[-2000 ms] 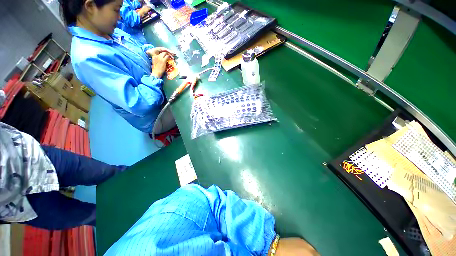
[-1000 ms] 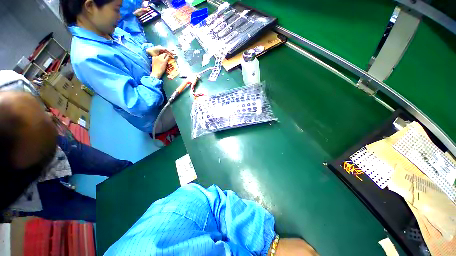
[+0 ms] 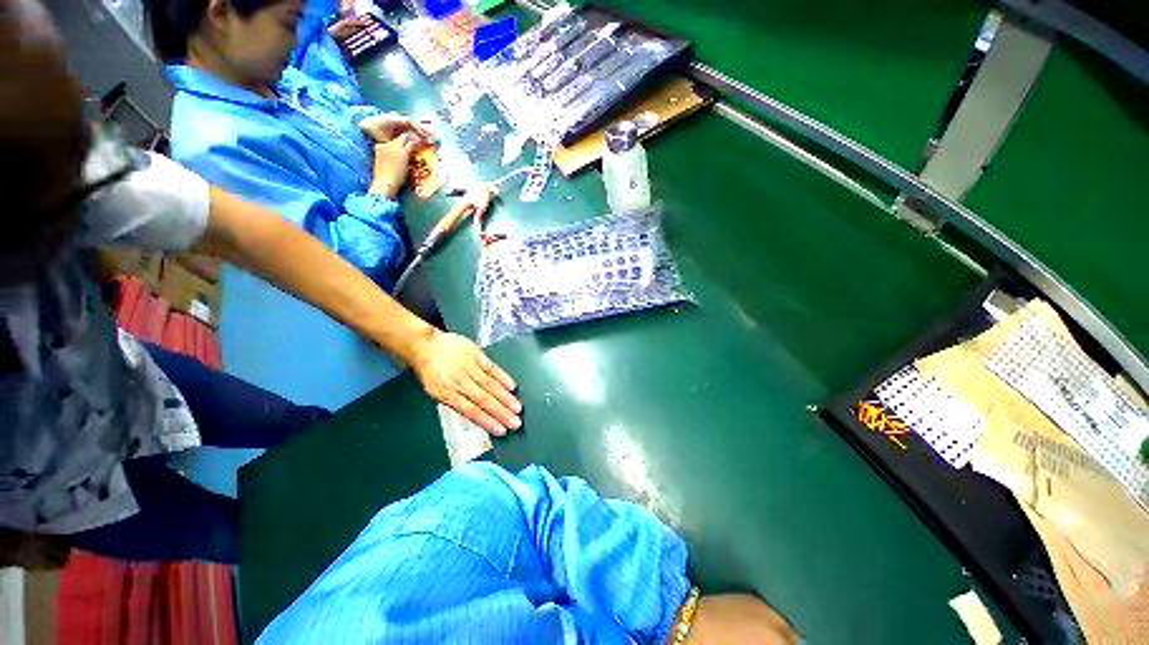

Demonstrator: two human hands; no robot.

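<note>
My left arm in a blue sleeve lies across the near edge of the green bench. Only the wrist and back of my left hand (image 3: 741,620) show, cut off by the bottom edge; the fingers are hidden. My right hand is out of the picture. A clear parts bag (image 3: 580,275) with rows of small dark pieces lies flat on the bench ahead, away from my hand. A whitish bottle (image 3: 626,174) stands upright just behind the bag.
A standing person's bare hand (image 3: 466,382) rests flat on the bench's left edge, beside a white label (image 3: 461,435). A neighbour in blue works behind an orange-handled tool (image 3: 451,222). A black tray (image 3: 907,476) with papers (image 3: 1008,428) lies right.
The standing person has leaned in from the left and put an outstretched hand on the bench edge, partly over the label. My arm and the bag look unchanged.
</note>
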